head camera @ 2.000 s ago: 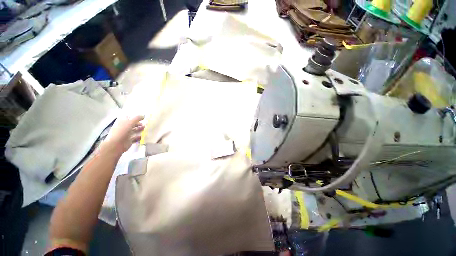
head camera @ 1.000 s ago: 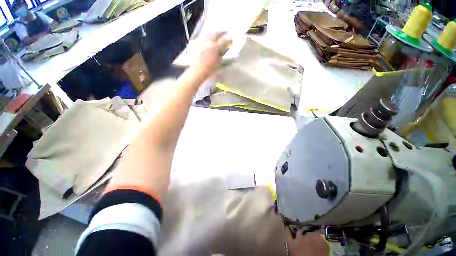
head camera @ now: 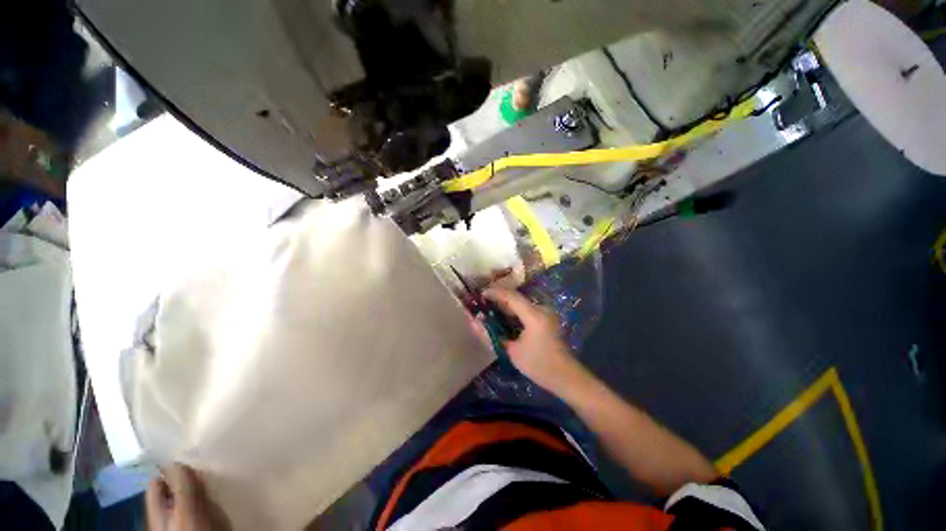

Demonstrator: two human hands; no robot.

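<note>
A large beige panel (head camera: 301, 353) lies under the machine head and slopes down to my lap. My left hand (head camera: 178, 503) is at its lower left edge, partly cut off by the picture's bottom, with fingers on the panel's edge. My right hand (head camera: 527, 334) holds dark green scissors (head camera: 498, 324) beside the panel's right edge, blades pointing up toward the machine. Yellow binding tape (head camera: 612, 156) runs along the machine bed to the folder (head camera: 420, 195) by the needle area. The needle tip is hidden by the head.
The sewing machine head (head camera: 259, 62) fills the top. A clear plastic bag (head camera: 583, 301) with scraps hangs at the bed's edge. Other beige panels (head camera: 31, 363) lie at the far left. A white round disc (head camera: 887, 83) is top right. Yellow lines (head camera: 778, 425) mark the floor.
The view has swung down to the needle area and lap. My left hand has left the far panels for the near panel's lower edge. My right hand now shows, with scissors in it.
</note>
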